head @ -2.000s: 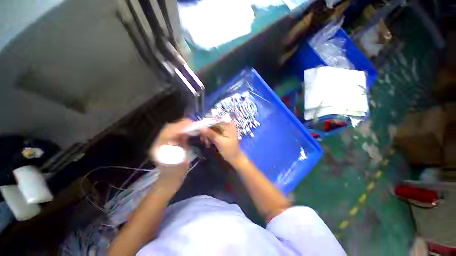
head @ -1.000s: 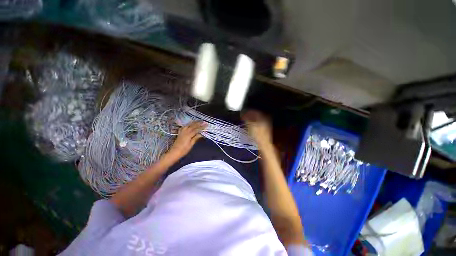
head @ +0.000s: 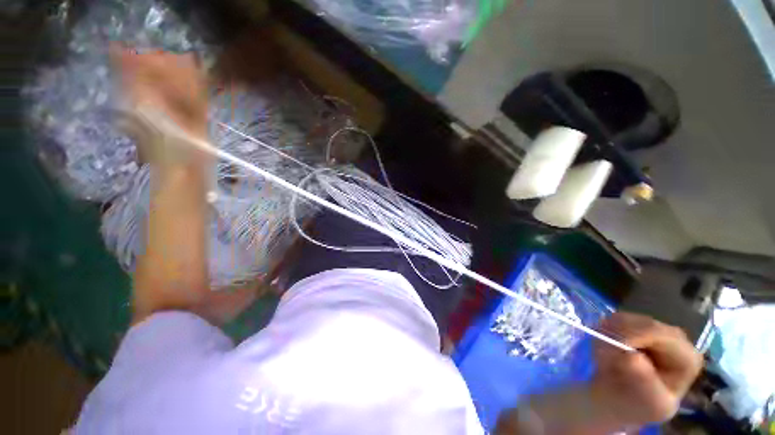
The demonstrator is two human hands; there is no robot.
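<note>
A white cable (head: pixel 374 225) is stretched straight between my two hands, across my lap. My left hand (head: pixel 166 98) is at the upper left, blurred, closed around one end of it. My right hand (head: pixel 646 365) is at the lower right, in front of the blue tray, with the fingers closed on the other end. A loose bundle of white strands (head: pixel 399 212) lies across my dark lap beneath the stretched cable. Two white winding posts (head: pixel 548 161) stand apart and still on the machine, above the tray.
A large tangled cable pile (head: pixel 251 204) lies left of my lap, with a shiny heap (head: pixel 85 102) beyond it. The blue tray (head: pixel 501 382) on the right holds small white coils (head: pixel 540 319). The off-white machine (head: pixel 705 178) fills the upper right. Clear plastic lies on the bench.
Both hands have moved from the bundle on the lap out to opposite sides, with a cable now pulled straight between them. The view has turned, and the winding posts appear further right.
</note>
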